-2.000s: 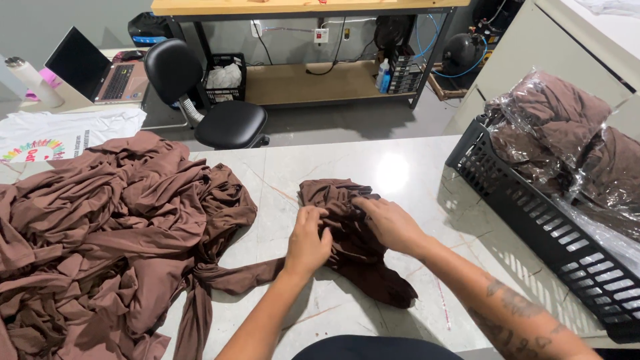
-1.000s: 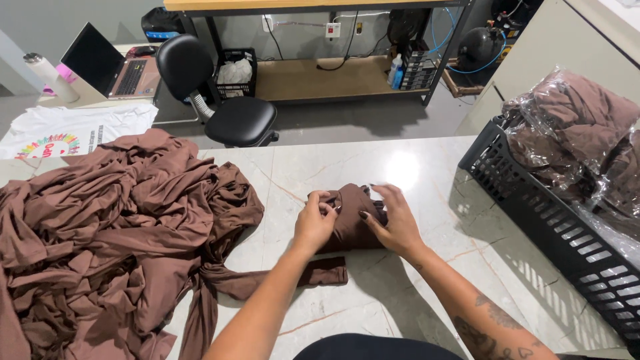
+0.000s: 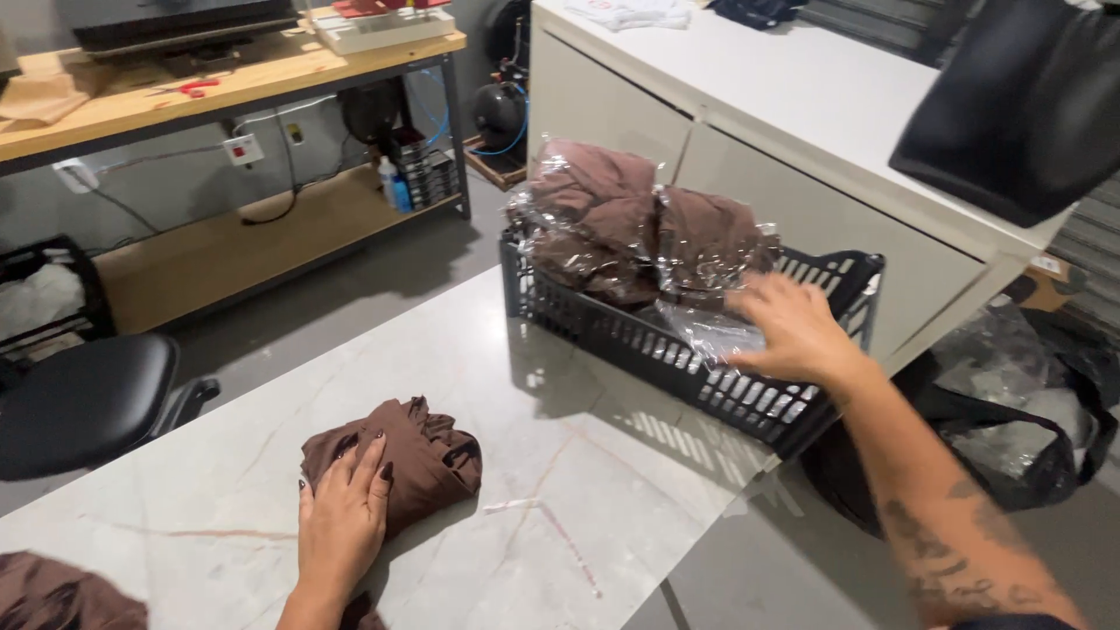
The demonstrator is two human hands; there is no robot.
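A folded bundle of brown fabric (image 3: pixel 420 468) lies on the marble-patterned table (image 3: pixel 219 499), and my left hand (image 3: pixel 346 507) rests on its left side with the fingers spread. My right hand (image 3: pixel 792 332) is over the near right part of a black plastic crate (image 3: pixel 630 337), fingers apart, beside clear plastic wrapping (image 3: pixel 704 332). Whether its fingertips touch the plastic, I cannot tell. Brown fabric bundles in clear plastic (image 3: pixel 595 210) fill the crate's left and middle part. More loose brown fabric (image 3: pixel 61 595) shows at the lower left edge.
Behind the crate stands a white cabinet (image 3: pixel 831 114) with a black bag-like item (image 3: pixel 1006 114) on top. A black chair (image 3: pixel 83 407) is beyond the table at left, near a wooden workbench (image 3: pixel 350 66). Bags holding clear plastic (image 3: pixel 1006 394) lie right of the crate.
My right hand has left the brown bundle and moved right to the crate. My left hand has stayed on the bundle, which is now more compactly folded. The view has swung right.
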